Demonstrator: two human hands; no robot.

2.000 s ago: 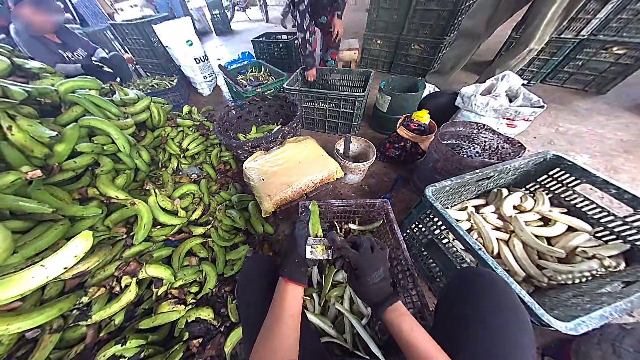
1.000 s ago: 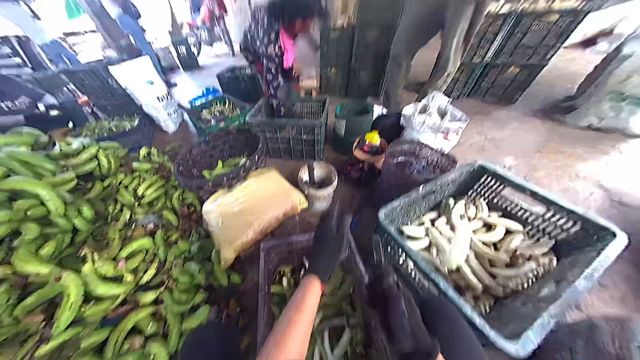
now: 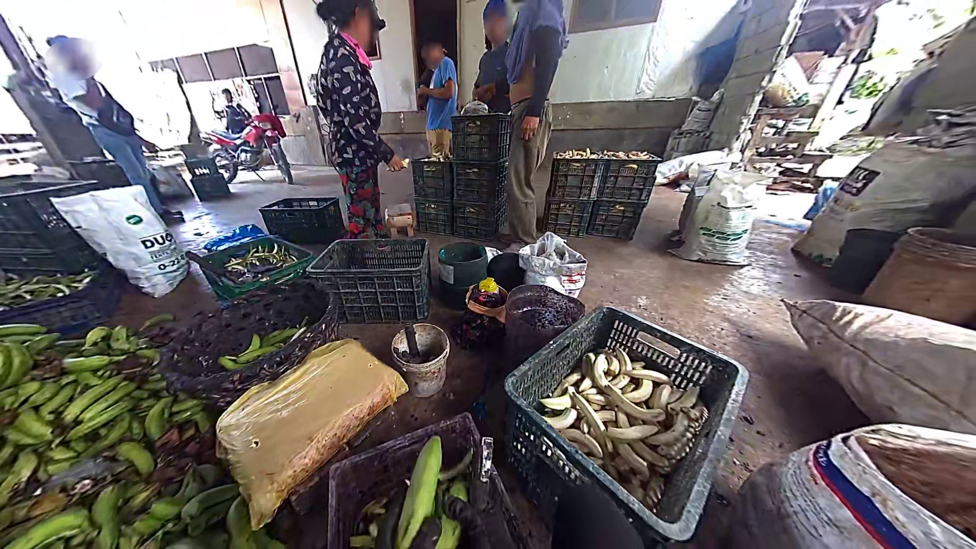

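Observation:
My left hand [image 3: 391,521], in a dark glove at the bottom edge, is closed around an upright green plantain [image 3: 421,492]. Beside it, my right hand [image 3: 471,521], also dark-gloved and mostly hidden, seems to hold a small metal-tipped tool [image 3: 486,459]. Both are over a dark plastic crate [image 3: 404,450] with green pieces inside. To the right, a larger green crate [image 3: 720,396] holds many peeled plantains [image 3: 625,412]. A big heap of unpeeled green plantains [image 3: 84,412] lies at the left.
A yellowish filled sack [image 3: 305,419], a dirty white bucket [image 3: 422,362] and a round dark basket [image 3: 244,324] stand ahead. Beyond are an empty crate [image 3: 371,282], stacked crates [image 3: 480,168] and several people. Large sacks [image 3: 884,358] lie at the right; a red motorcycle [image 3: 252,145] stands behind.
The view has tilted up. One second ago my left arm reached forward toward the bucket; now both hands are low over the dark crate. The person in the patterned top, bent earlier, stands upright.

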